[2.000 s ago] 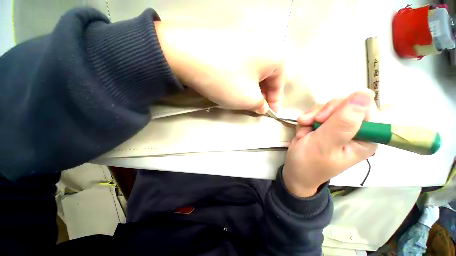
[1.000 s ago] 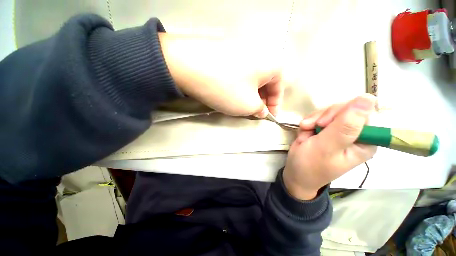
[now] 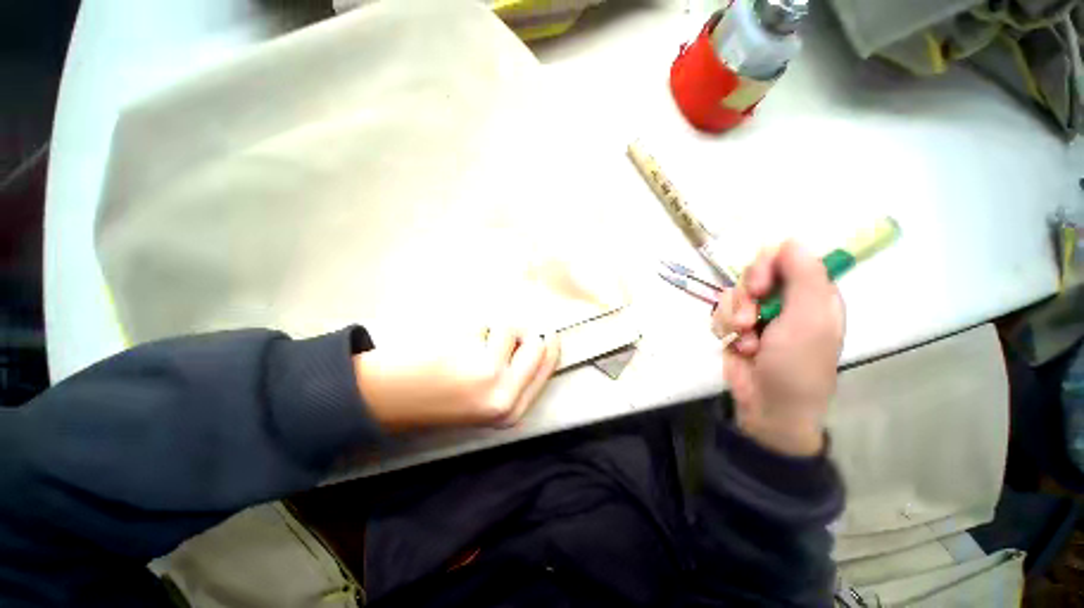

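A large beige bag panel (image 3: 321,202) lies on the white table, its folded, stitched band along the near side. My left hand (image 3: 476,378) grips the band near its right end. My right hand (image 3: 785,339) is closed around the green-handled awl (image 3: 840,261), off the panel to its right; the awl's pale end points to the upper right. Its spike cannot be made out. A small pale piece shows at my right fingertips. Snips (image 3: 692,279) with silver blades lie just left of my right hand, their handles partly hidden. The hand is slightly blurred.
A brush with a light-wood handle (image 3: 668,190) lies above the snips. A red-wrapped bottle (image 3: 717,81) stands behind it. Beige pieces with yellow edges (image 3: 951,33) are heaped at the far right. More beige pieces (image 3: 921,428) hang beside my lap.
My right hand and the awl have come away from the seam. My left hand has moved left and down, now gripping the band. The view has shifted, and the snips now show.
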